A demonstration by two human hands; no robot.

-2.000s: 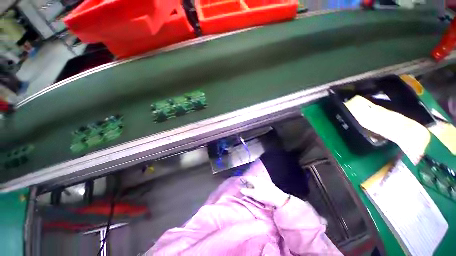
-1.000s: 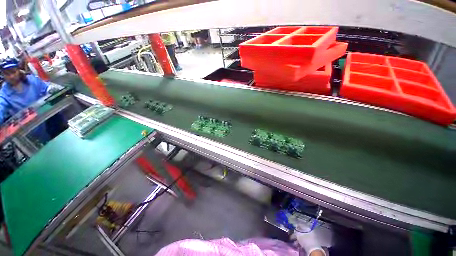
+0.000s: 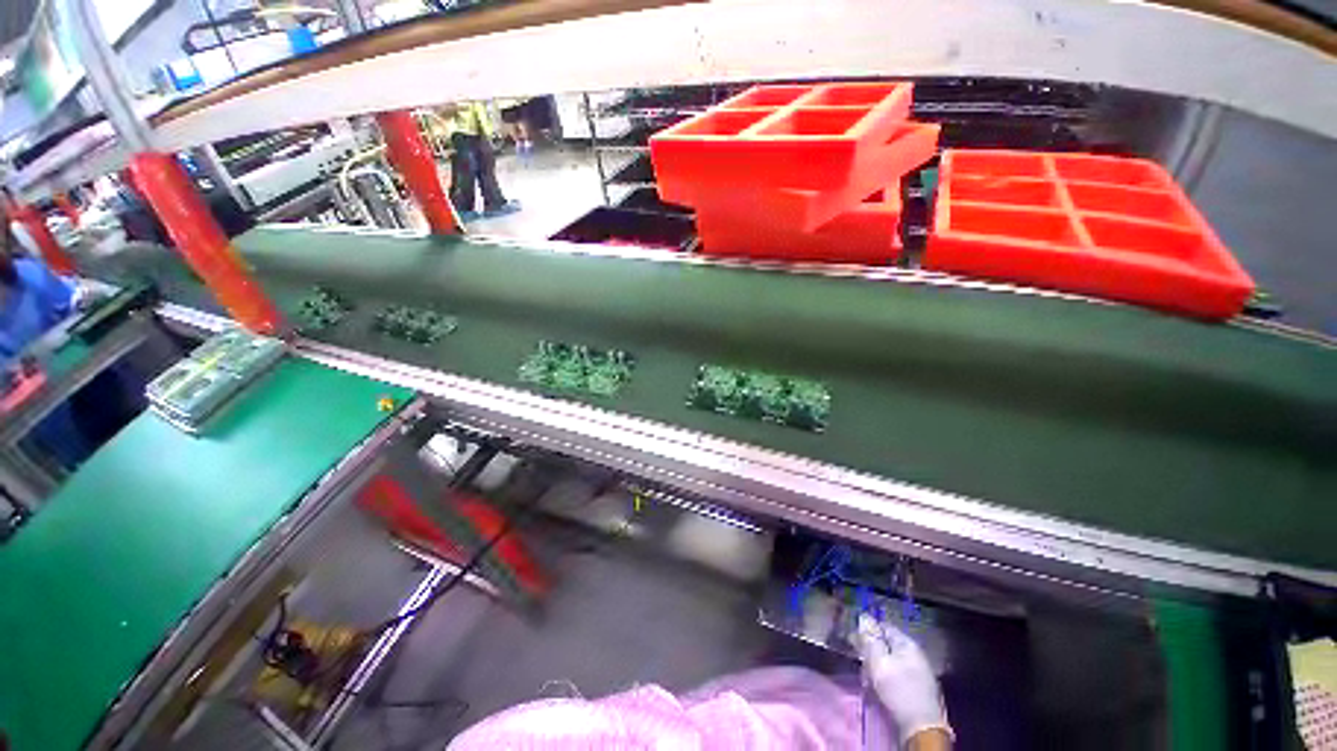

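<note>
My right hand (image 3: 906, 682), in a white glove, is low right of centre, beside my pink striped smock (image 3: 689, 716). Its fingertips are at a blue tangled cord (image 3: 829, 580) over a small pale metallic plate or box (image 3: 792, 628) below the conveyor edge. Whether the fingers grip the cord is too small and blurred to tell. My left hand is not in view. Several green circuit boards lie in a row on the dark green belt (image 3: 1026, 418); the nearest board (image 3: 760, 396) and another board (image 3: 576, 370) show upright parts.
Red divided bins (image 3: 1078, 228) and stacked red bins (image 3: 785, 147) stand beyond the belt. A green side table (image 3: 176, 528) at left bears a stack of pale panels (image 3: 216, 377). Red posts (image 3: 205, 242) and a pale overhead beam cross the view. A person's blue sleeve (image 3: 32, 301) is at far left.
The view first swung left, away from the black tray and record sheet, then shifted slightly right. My right hand has stayed low by the blue cord since one second ago.
</note>
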